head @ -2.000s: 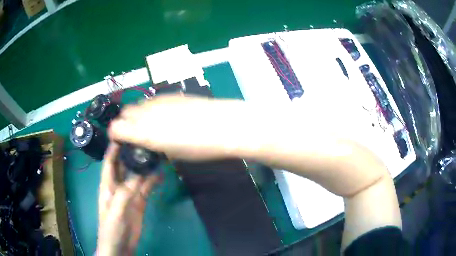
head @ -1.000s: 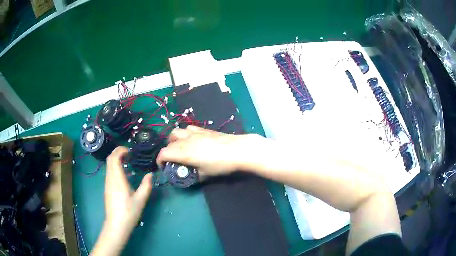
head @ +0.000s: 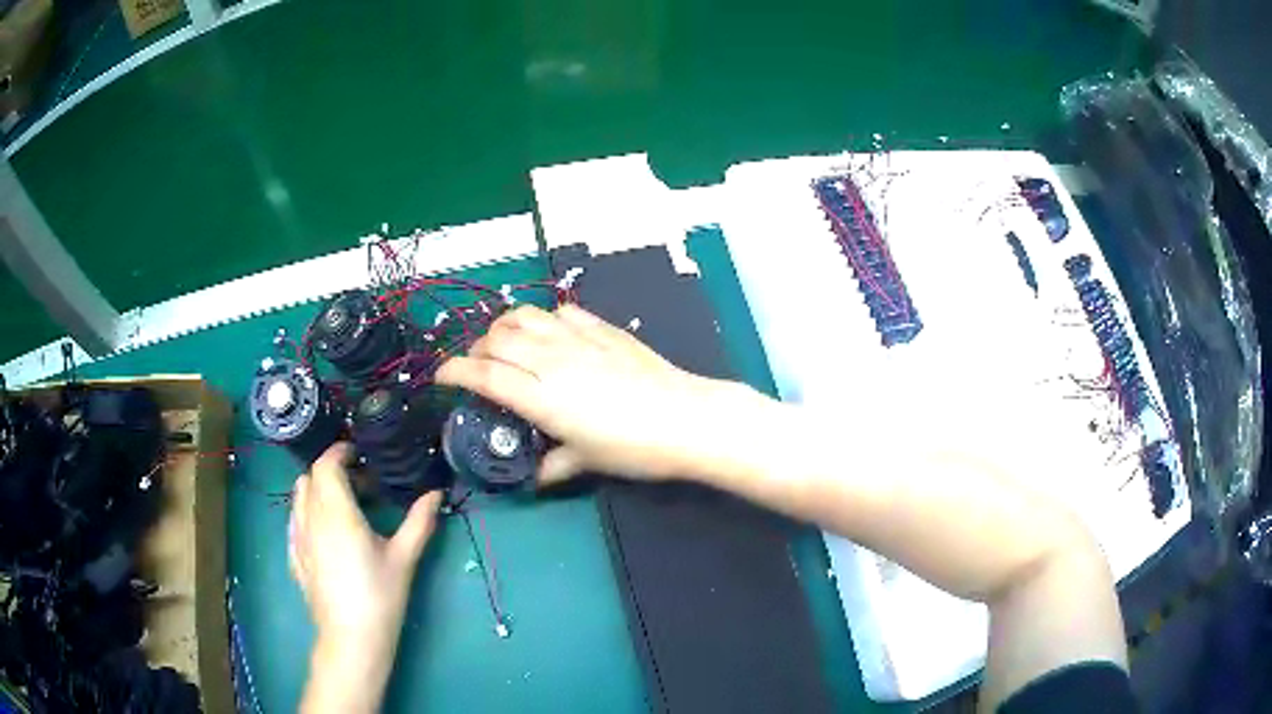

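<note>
Several black speaker stacks stand upright on the green bench at centre left. My right hand (head: pixel 558 384) is on the speaker stack with a pale centre (head: pixel 491 444), fingers over its top and thumb at its side. My left hand (head: pixel 352 551) cups the near side of the middle speaker stack (head: pixel 396 439), fingers and thumb apart around its lower part. Another stack (head: pixel 283 402) with a pale centre and a dark-centred one (head: pixel 352 335) stand behind and to the left. Red and black lead wires (head: pixel 453 314) with tiny white connectors spread behind them.
A white foam tray (head: pixel 963 530) with rows of discs lies at right. A black sheet (head: pixel 712 600) lies between tray and stacks, with a cream piece (head: pixel 600 205) at its far end. A carton (head: pixel 209 558) of black parts is at left. Clear plastic bags (head: pixel 1186 265) lie beyond the tray.
The right-hand stack has gone from between my hands to standing beside the middle stack, my right hand on it. My left hand has come in against the middle stack. The view has shifted.
</note>
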